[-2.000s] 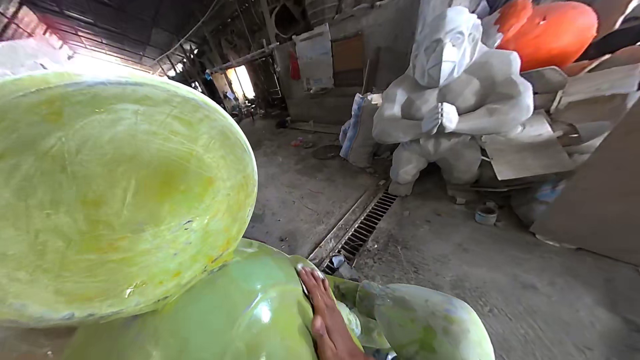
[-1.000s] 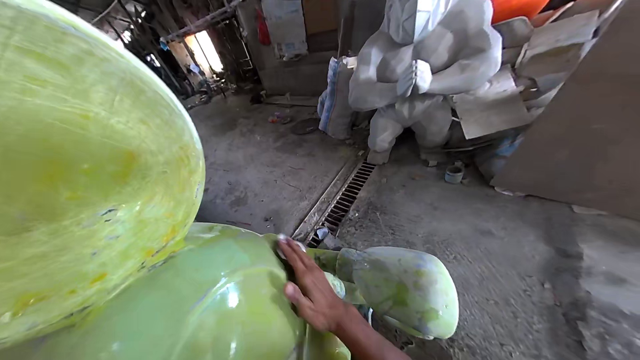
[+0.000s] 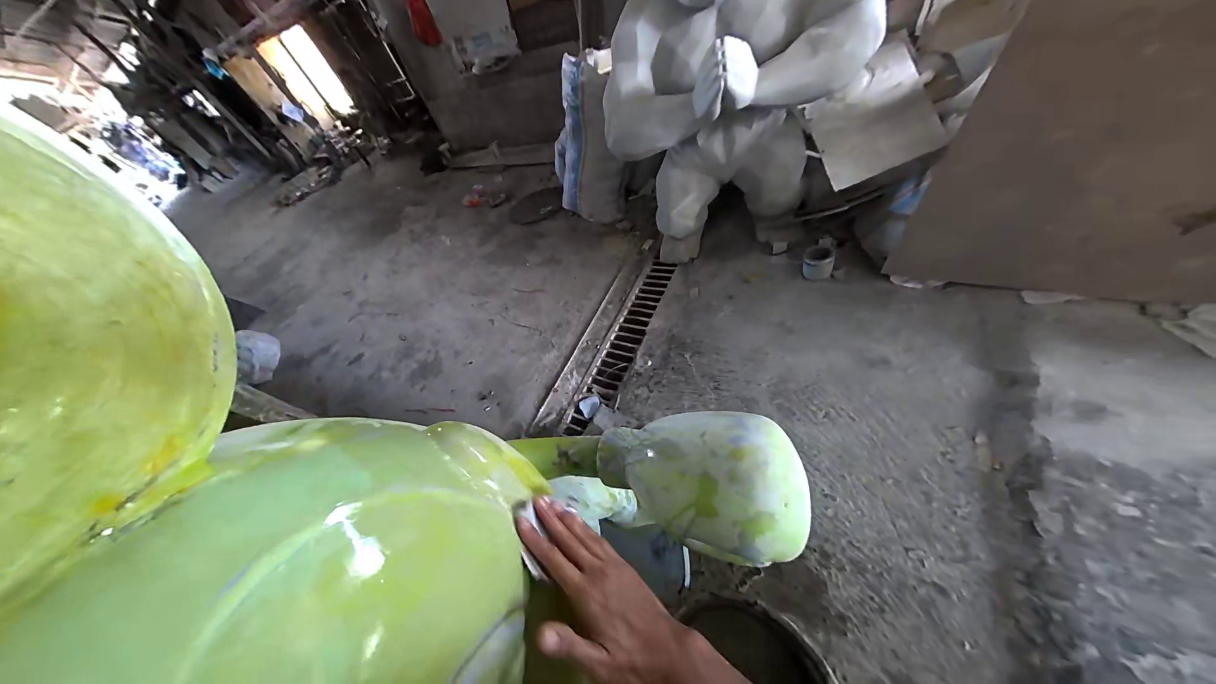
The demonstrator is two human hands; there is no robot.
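A large glossy yellow-green sculpture fills the left and lower part of the head view, with a rounded upper part [image 3: 95, 351] and a wet-looking body [image 3: 361, 541] below it. My right hand [image 3: 594, 594] lies against the right edge of that body, its fingers pressing a small whitish pad or sheet [image 3: 532, 541] to the surface; the pad's material is unclear. Just beyond the fingertips a rounded green-and-white limb [image 3: 727, 484] sticks out to the right. My left hand is outside the view.
A round dark container [image 3: 760, 641] stands below the limb. Across the concrete floor runs a drain grate [image 3: 632, 332] toward a grey muscular statue [image 3: 736, 142]. Near it are a small paint-stained can [image 3: 818, 262], a filled sack [image 3: 594, 142] and a leaning brown board [image 3: 1073, 180].
The view has tilted down and moved closer to the floor side. My right hand stays on the sculpture's right edge, and more of it and the forearm came into sight after the earliest frame.
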